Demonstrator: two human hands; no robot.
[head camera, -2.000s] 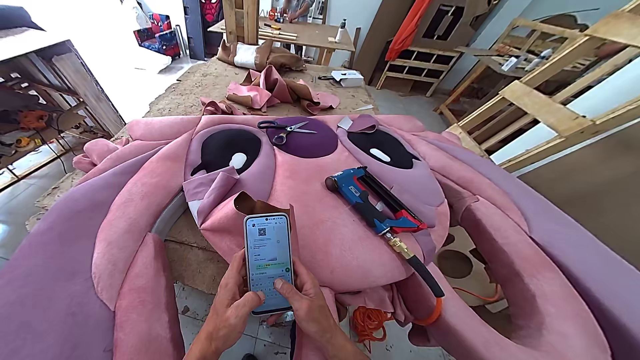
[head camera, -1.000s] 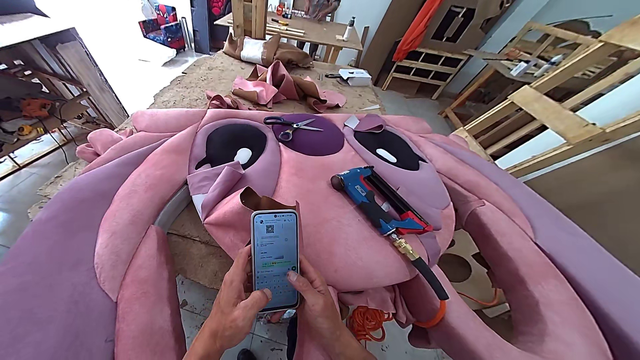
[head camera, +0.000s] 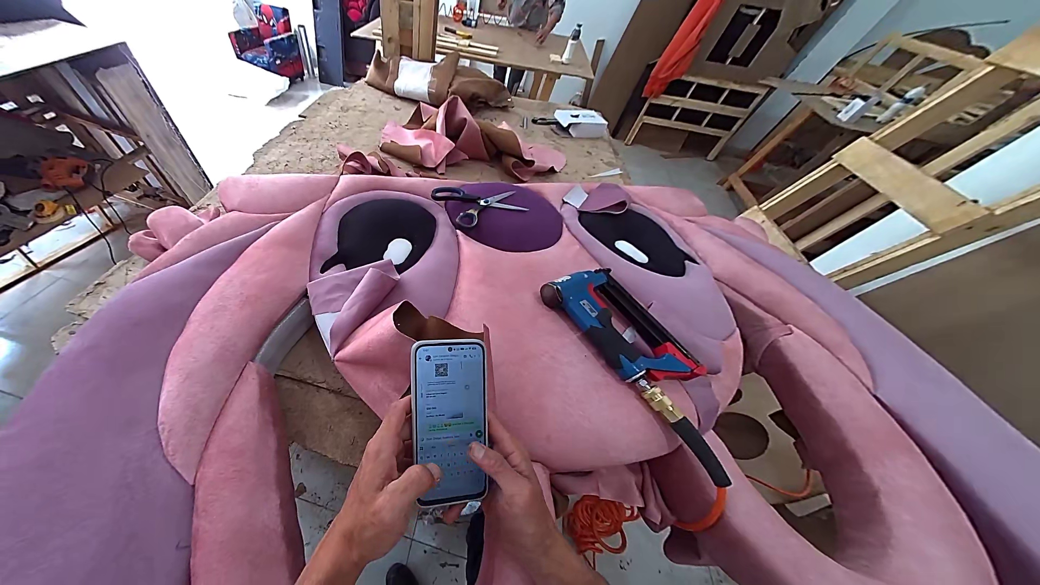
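A smartphone (head camera: 451, 414) with a lit screen and an on-screen keyboard is held upright between my left hand (head camera: 382, 487) and my right hand (head camera: 516, 487), both thumbs over its lower part. Beyond it lies a large pink and purple upholstered character face (head camera: 520, 325) with black eyes. On its right cheek rests a blue and red pneumatic staple gun (head camera: 609, 325), joined to a black air hose. Scissors with dark handles (head camera: 479, 205) lie across the purple nose (head camera: 520, 223). A loose flap of lilac fabric (head camera: 357, 301) is folded up below the left eye.
Pink fabric scraps (head camera: 463, 138) and a white box (head camera: 581, 123) lie on the worktable (head camera: 317, 134) beyond the face. An orange hose (head camera: 597, 520) is coiled below. Wooden frames (head camera: 910, 162) stand at the right. A person (head camera: 532, 16) is at a far table (head camera: 520, 50).
Both hands still hold the phone, and my right thumb has shifted over its screen. The staple gun and scissors have stayed put.
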